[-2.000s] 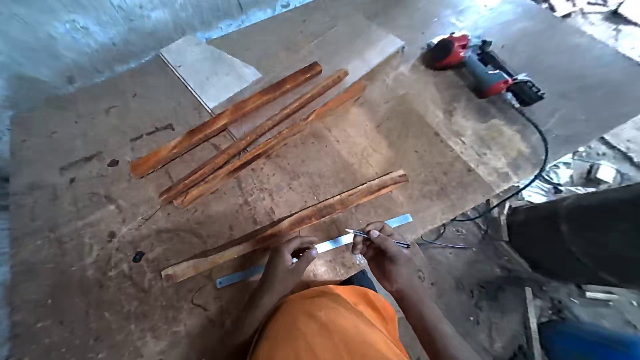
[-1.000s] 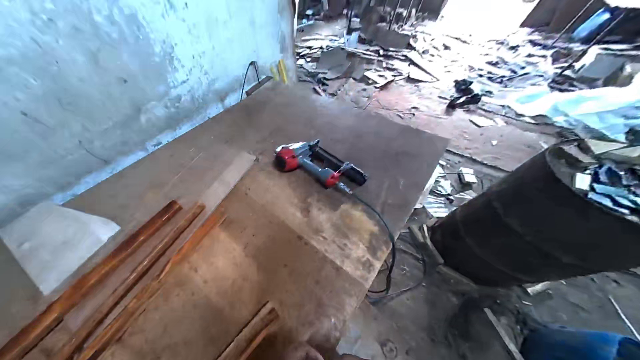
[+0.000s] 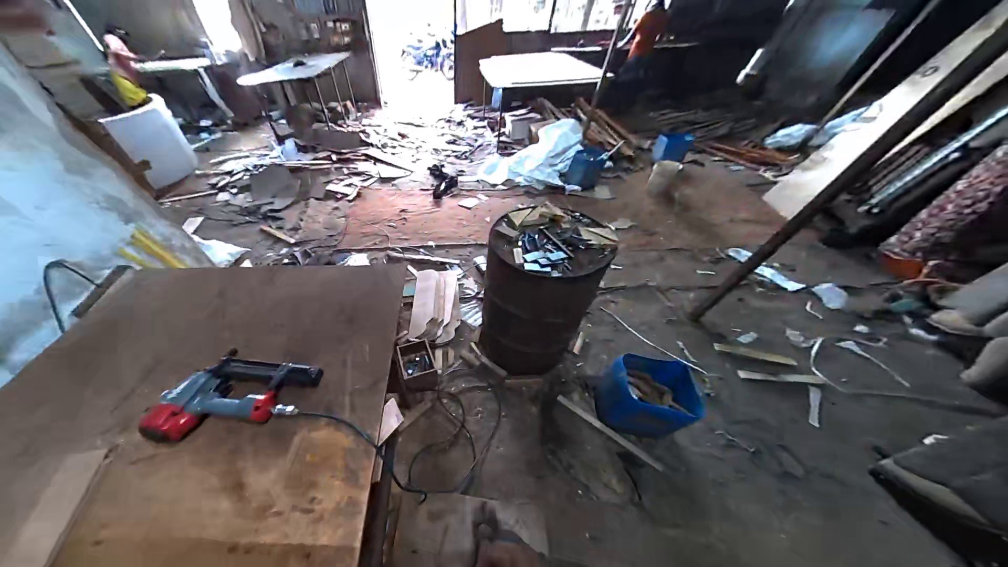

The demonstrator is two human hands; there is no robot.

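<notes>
A red and grey pneumatic nail gun (image 3: 213,398) lies on its side on the brown wooden worktable (image 3: 315,331) at the left. A dark air hose (image 3: 346,425) runs from its fitting over the table's right edge. What seems to be my right hand (image 3: 504,545) shows dimly at the bottom edge, over the floor just right of the table. It is cut off, and whether it holds anything cannot be made out. My left hand is out of view.
Right of the table stand a dark metal drum (image 3: 543,315) full of scraps and a blue plastic bin (image 3: 650,398). A slanting pole (image 3: 787,228) rises at the right. Offcuts litter the floor, and hose loops lie near the table. Two people are at far tables.
The view has swung up and right, away from the wood strips. Two seconds ago both hands were at a metal ruler beside a strip, the right one with a pen-like tool.
</notes>
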